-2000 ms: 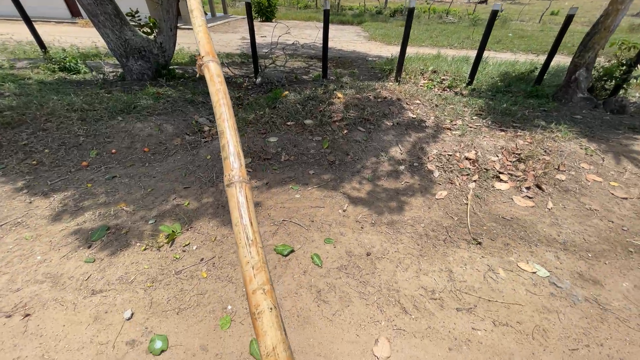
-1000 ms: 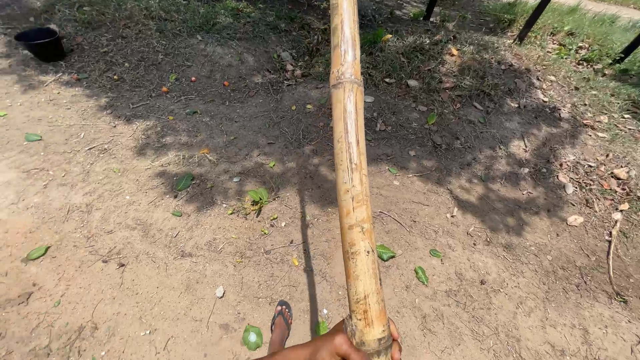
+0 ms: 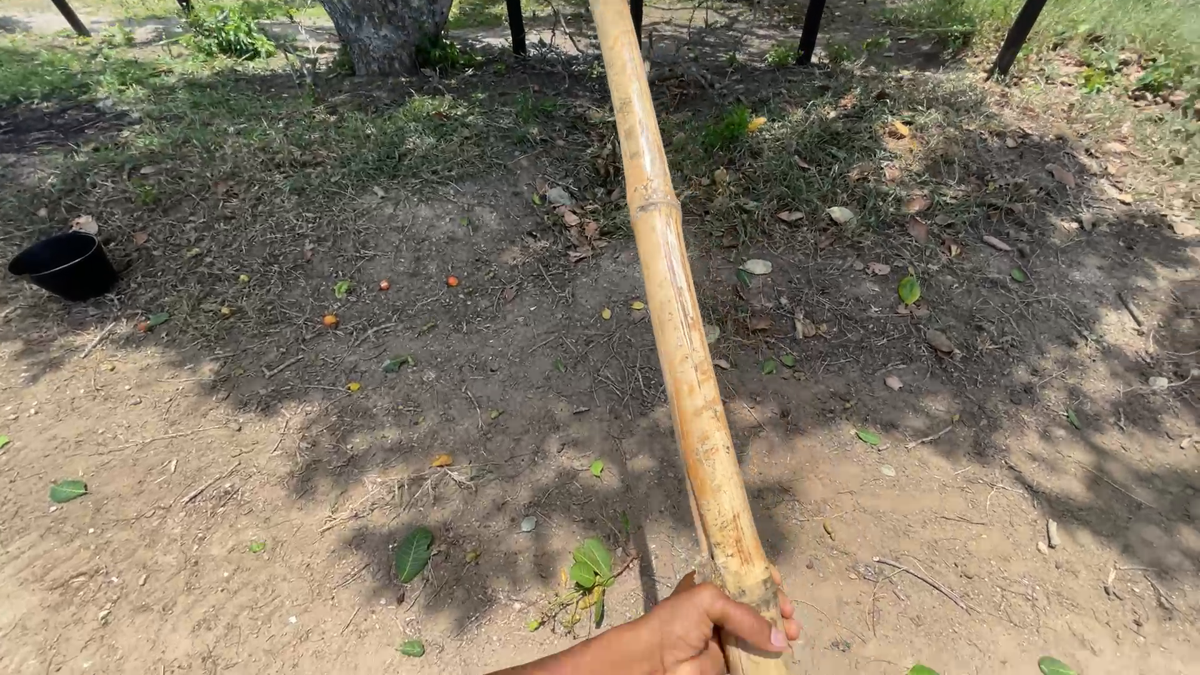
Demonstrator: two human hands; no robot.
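A long, thick bamboo pole point(image 3: 689, 328) rises from the bottom of the view to its top edge, leaning toward the upper left. My left hand point(image 3: 717, 626) grips it low down, just below a node. The thumb lies across the near side, and fingertips show around the right side. The pole's upper and lower ends are outside the view. My right hand does not appear.
A black bucket point(image 3: 67, 267) stands at the left. Small orange-red fruits point(image 3: 330, 321) and green leaves point(image 3: 412, 553) lie on the dirt. Behind are a tree trunk point(image 3: 386, 36) and dark fence posts point(image 3: 812, 33).
The view has tilted up since one second ago, and a sandaled foot has left it. My left hand, unseen two seconds ago, grips the pole in both later frames.
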